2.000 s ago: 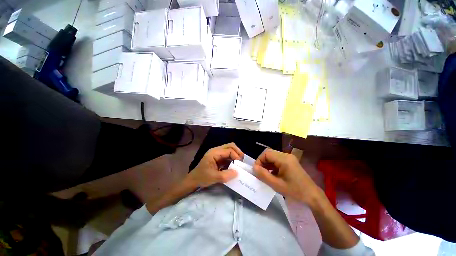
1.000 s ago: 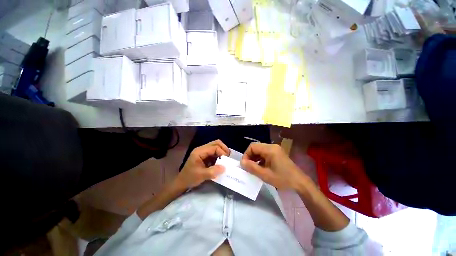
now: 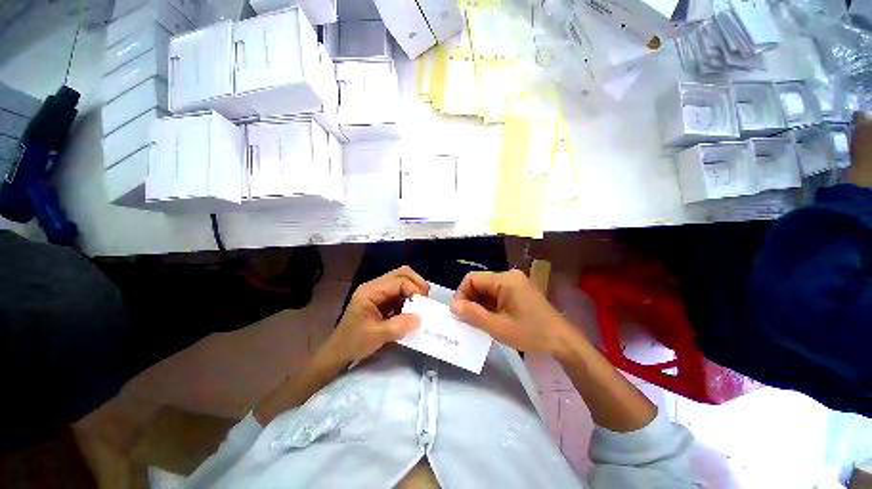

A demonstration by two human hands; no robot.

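Observation:
A white product box [image 3: 445, 334] with small dark print is held above my lap, tilted. My left hand [image 3: 381, 310] grips its left end. My right hand [image 3: 507, 310] has thumb and fingertips pinched at its upper edge; whether a sticker is between them cannot be told. Yellow label sheets [image 3: 514, 181] lie on the bench in front of me, one reaching the front edge. A single white box [image 3: 428, 188] stands left of them.
Stacked white boxes [image 3: 196, 160] fill the left of the bench [image 3: 612, 191]. A dark blue heat gun [image 3: 40, 167] lies far left. Open boxes [image 3: 719, 172] stand right, near a neighbour's blue sleeve [image 3: 822, 277]. Clear bags lie at back right. A red stool [image 3: 645, 334] is below.
The view has shifted, so the bench items sit further left in the picture. The neighbour's arm at right has drawn back, showing more open boxes. My hands keep nearly the same hold on the box.

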